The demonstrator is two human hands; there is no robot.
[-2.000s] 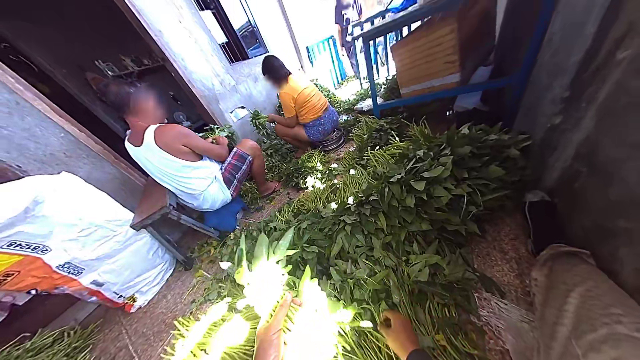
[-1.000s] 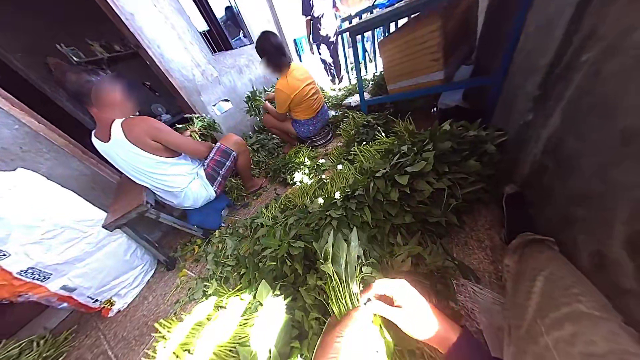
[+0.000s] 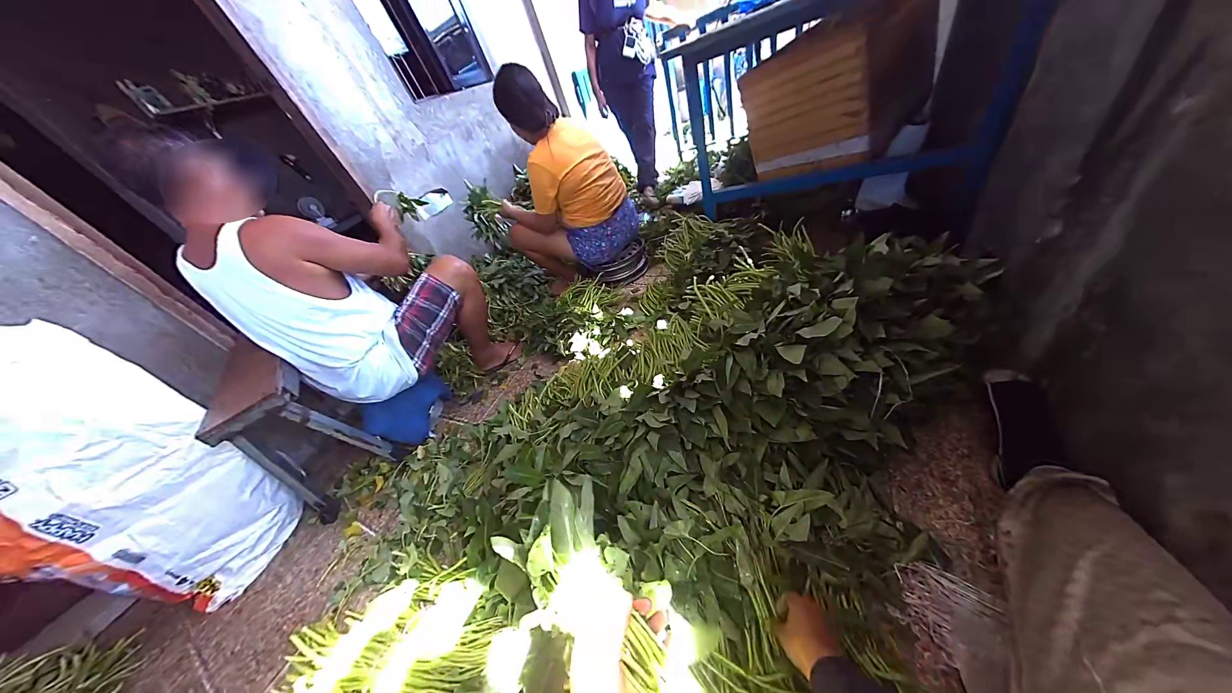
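My left hand [image 3: 606, 626], washed out by bright sunlight at the bottom centre, is closed around a bunch of leafy green stems [image 3: 573, 525], leaves upward. To its right, my right hand [image 3: 807, 630] reaches down into the big pile of leafy greens [image 3: 693, 452]; its fingertips are among the stems, and whether they grip any is hard to tell. Cut stem ends [image 3: 385, 626] lie sunlit at the lower left of the pile. Small white bits [image 3: 587, 344] rest on the greens farther back.
A person in a white tank top [image 3: 318, 298] sits at left by a wooden bench [image 3: 252, 385]. Another in a yellow shirt [image 3: 577, 173] squats behind, and a third [image 3: 630, 87] stands beyond. A white sack [image 3: 125, 452] is at left, a blue metal frame [image 3: 828, 178] at back right, a concrete wall [image 3: 1136, 241] at right.
My right hand has moved away from the bunch at my left hand, down to the pile at right. The seated person's hand has risen with some greens.
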